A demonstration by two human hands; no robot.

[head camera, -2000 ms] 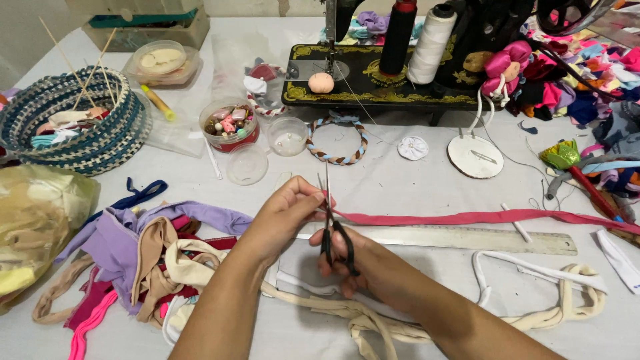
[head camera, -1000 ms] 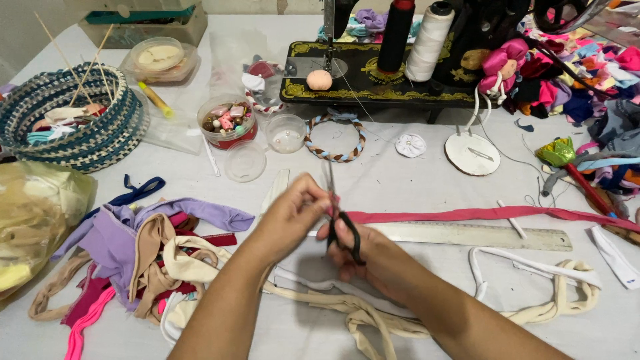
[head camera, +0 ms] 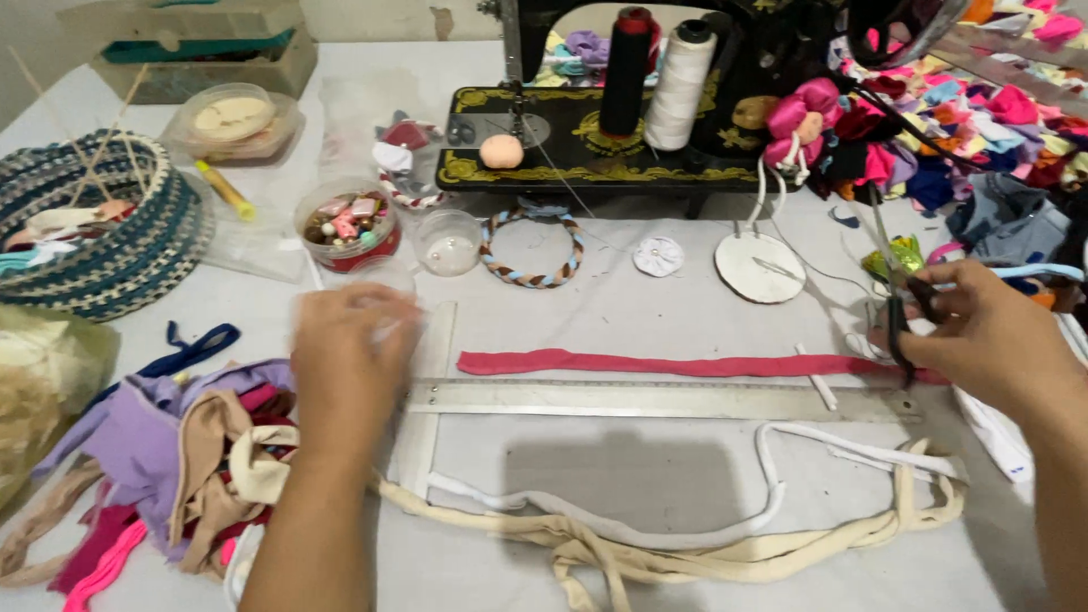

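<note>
My right hand (head camera: 977,340) holds a pair of black-handled scissors (head camera: 897,289) at the right, above the right end of a metal T-square (head camera: 663,399). A flat strip of red fabric (head camera: 663,365) lies along the upper edge of the T-square, and a short white stick (head camera: 816,378) lies across both. My left hand (head camera: 353,357) is blurred, left of the T-square's head; whether it holds anything cannot be told. Below the T-square lie cream fabric strips (head camera: 680,565) and a white cord (head camera: 629,535). A pile of fabric strips (head camera: 153,442) lies beside my left forearm.
A black sewing machine (head camera: 578,161) with two thread spools stands at the back. A woven basket (head camera: 127,246), a bead tub (head camera: 348,229) and a plastic bag (head camera: 42,391) are at the left. A braided ring (head camera: 531,246) lies centrally; fabric scraps (head camera: 977,127) fill the back right.
My hands were together at the red strip's left end with the scissors; they have moved apart. The right hand has carried the scissors to the right, and the left hand has moved left, off the strip.
</note>
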